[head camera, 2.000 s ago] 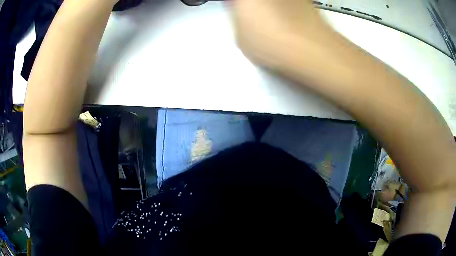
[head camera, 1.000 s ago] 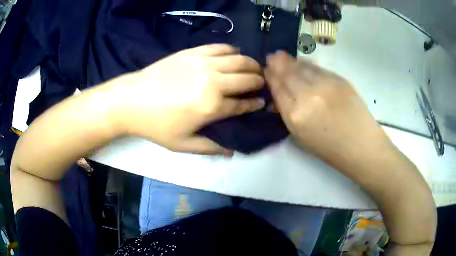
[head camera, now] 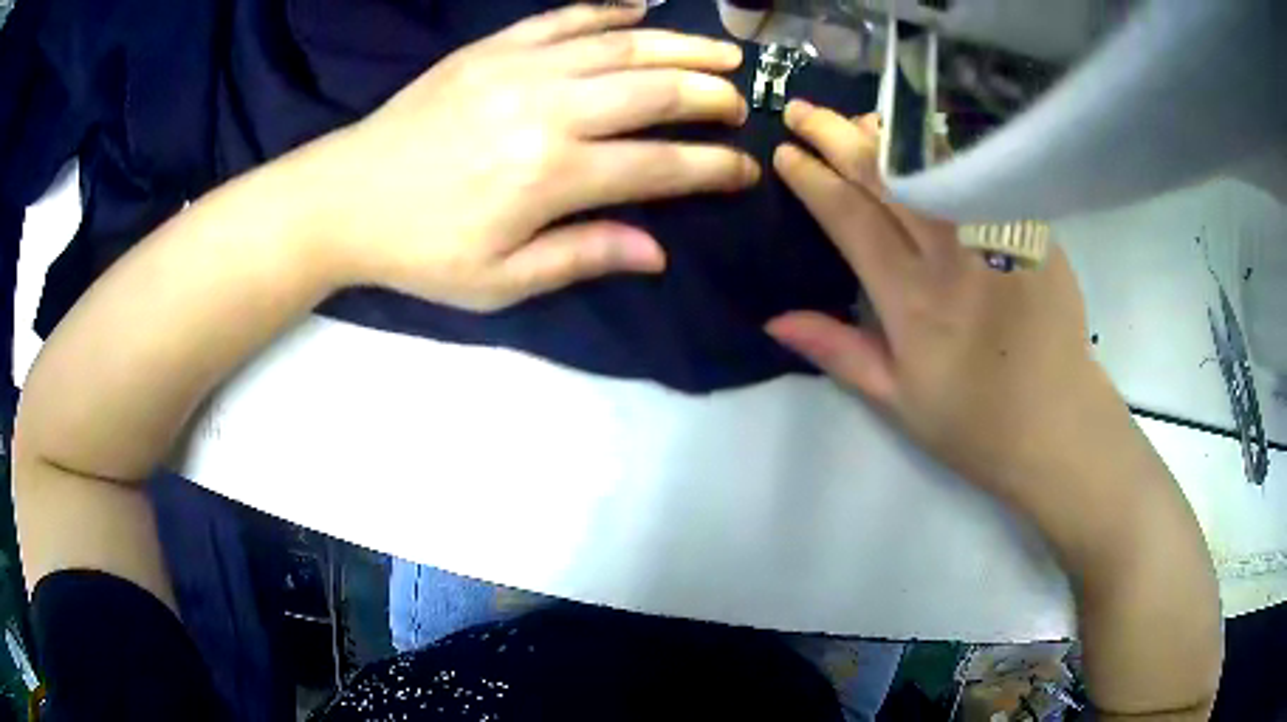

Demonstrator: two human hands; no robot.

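The dark navy garment (head camera: 692, 303) lies on the white table, partly under the presser foot (head camera: 776, 78), and bunches toward the upper left. My left hand (head camera: 522, 169) lies on the cloth left of the foot, palm down, fingers spread and pointing right. My right hand (head camera: 932, 296) rests at the cloth's right side, its fingertips on the cloth just below the foot and its thumb lower down near the cloth's front edge. Part of my right hand is behind the machine head. Neither hand grips the cloth visibly.
The pale machine head (head camera: 1115, 106) covers the upper right. A cream ribbed knob (head camera: 1005, 243) sits under it beside my right hand. A long silver tool (head camera: 1239, 381) lies at the far right. The white table's curved front edge (head camera: 565, 576) runs across above my lap.
My hands have moved from bunched cloth to lying flatter and farther apart on it. The cloth is spread flatter. The white curved strip no longer shows, and the machine head fills more of the view.
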